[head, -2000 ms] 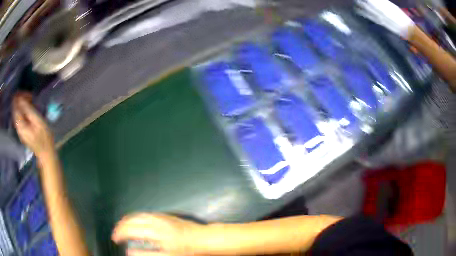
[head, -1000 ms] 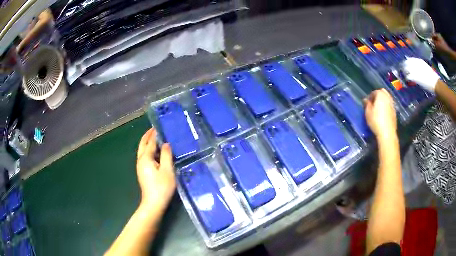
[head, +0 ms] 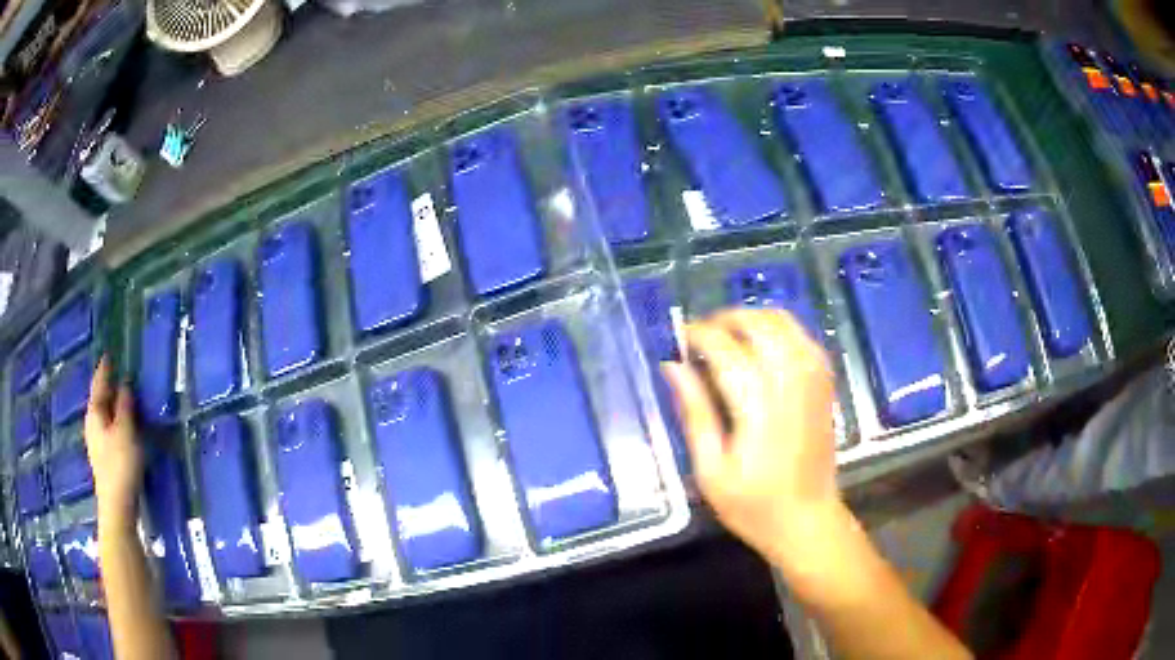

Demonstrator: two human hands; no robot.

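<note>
Two clear blister trays of blue phone cases lie end to end, a left tray (head: 445, 333) and a right tray (head: 825, 230), meeting in mid-view. Each pocket in view holds a case, such as the blue case (head: 554, 432) at the left tray's near right. My left hand (head: 114, 445) is at the left tray's left rim, partly blurred; its grip is unclear. My right hand (head: 767, 432) is over the right tray's near left pockets, fingers bent, covering parts of two cases. Whether its fingertips hold anything is hidden. White slips (head: 429, 239) lie beside some cases.
Another tray of blue cases (head: 71, 471) stands at far left. A cream fan (head: 213, 23) and teal piece (head: 177, 145) are on the grey bench. Cases with orange marks are at far right (head: 1118, 80). A red stool (head: 1044, 587) and a person's sleeve (head: 1095, 438) are lower right.
The view has shifted. Two trays now lie end to end where one tray showed before. My right hand has gone from a tray's right end to near the junction; my left hand is farther left.
</note>
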